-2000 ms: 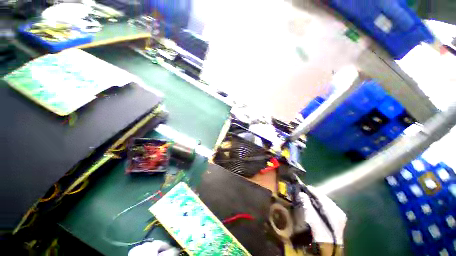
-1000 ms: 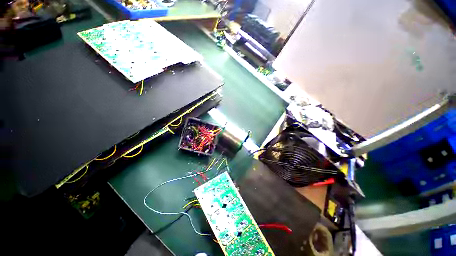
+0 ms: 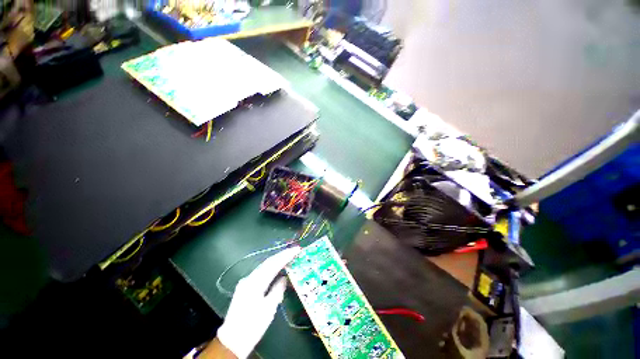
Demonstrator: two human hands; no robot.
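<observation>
A long green circuit board (image 3: 344, 301) lies slanting across the black pad and the green mat, its lower end cut off by the picture's bottom edge. My left hand (image 3: 258, 301), in a white glove, is at the board's upper left edge, with fingertips at the corner and the thumb lower along the side. It appears to grip this edge; the fingers' undersides are hidden. Loose yellow and dark wires (image 3: 316, 228) lie at the board's upper end. A blue-white wire loop (image 3: 228, 272) lies left of the board, partly behind my hand. My right hand is not in view.
A wire box (image 3: 289, 193) and a solder spool (image 3: 335, 195) stand beyond the board. A black fan (image 3: 429, 214), red handle (image 3: 401, 313) and tan ring (image 3: 469, 335) are at the right. Black sheets (image 3: 140, 168) with a pale board panel (image 3: 203, 73) on top fill the left.
My left hand has come in from the bottom to the board's upper left edge. The view has swung left and down since the first frame, then steadied. The board has barely moved on the mat.
</observation>
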